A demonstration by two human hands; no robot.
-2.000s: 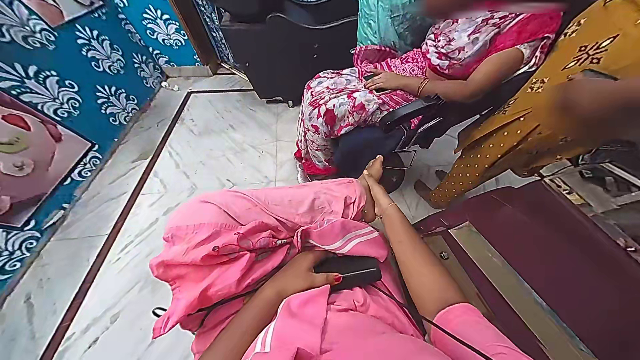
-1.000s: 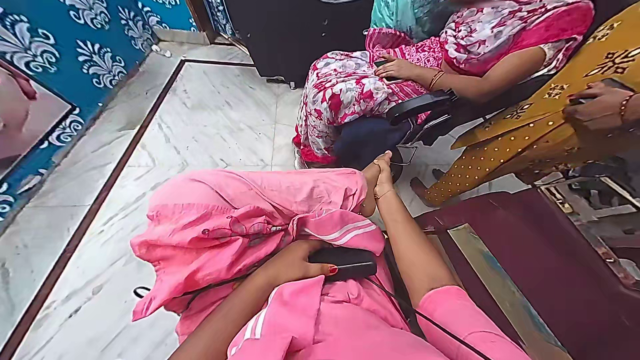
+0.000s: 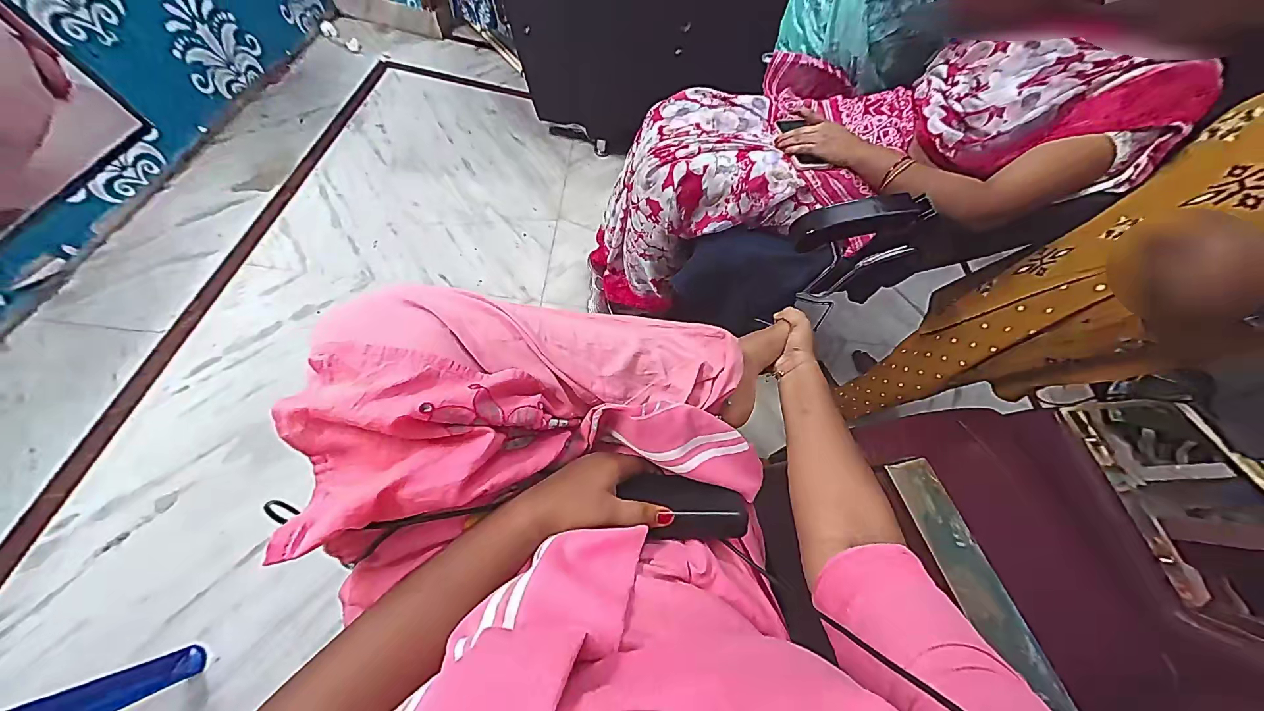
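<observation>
My left hand lies in my lap with its fingers around a black oblong device, which has a thin black cable running from it. A red nail shows on the thumb. Stretched forward, my right hand is closed around my bare foot, beside the knee part of my pink trousers. Pink cloth with white stripes lies around the device, and part of my left hand's fingers is hidden.
A seated person in floral clothes holds a phone. Another person in mustard clothes is at the right. A maroon surface is beside me. A blue object shows at lower left, over marble floor.
A blue object has come into view at the lower left. My two hands keep their holds on the device and the foot. The view has shifted somewhat.
</observation>
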